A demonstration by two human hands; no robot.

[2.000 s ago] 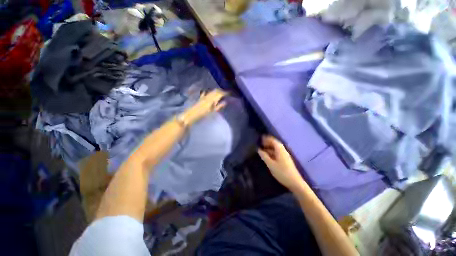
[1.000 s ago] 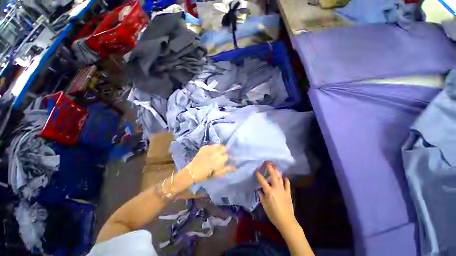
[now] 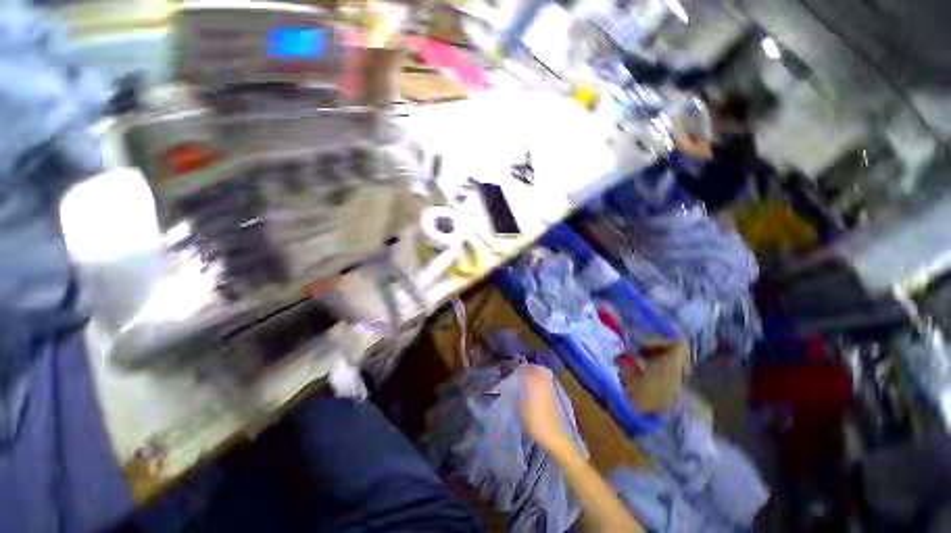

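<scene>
The picture is blurred. My right hand [image 3: 537,406] reaches down onto a heap of blue-grey cloth [image 3: 485,432] below the table edge, right of my lap. The hand touches the cloth; its fingers are too blurred to tell whether they grip. My left hand is not in view. The overlock machine [image 3: 282,208], with a red badge, stands on the white table [image 3: 584,141] at the left, its lamp bright.
A control panel [image 3: 235,47] with a blue screen is behind the machine. A white tape roll [image 3: 440,222] and a dark phone [image 3: 498,208] lie on the table. A blue crate [image 3: 584,380] holds cloth beside cardboard [image 3: 600,432]. A person [image 3: 730,156] is at the upper right.
The view has swung from the cloth heap and purple surface to the machine and the crate on its right. My left hand has left the picture; my right hand is now on another cloth heap.
</scene>
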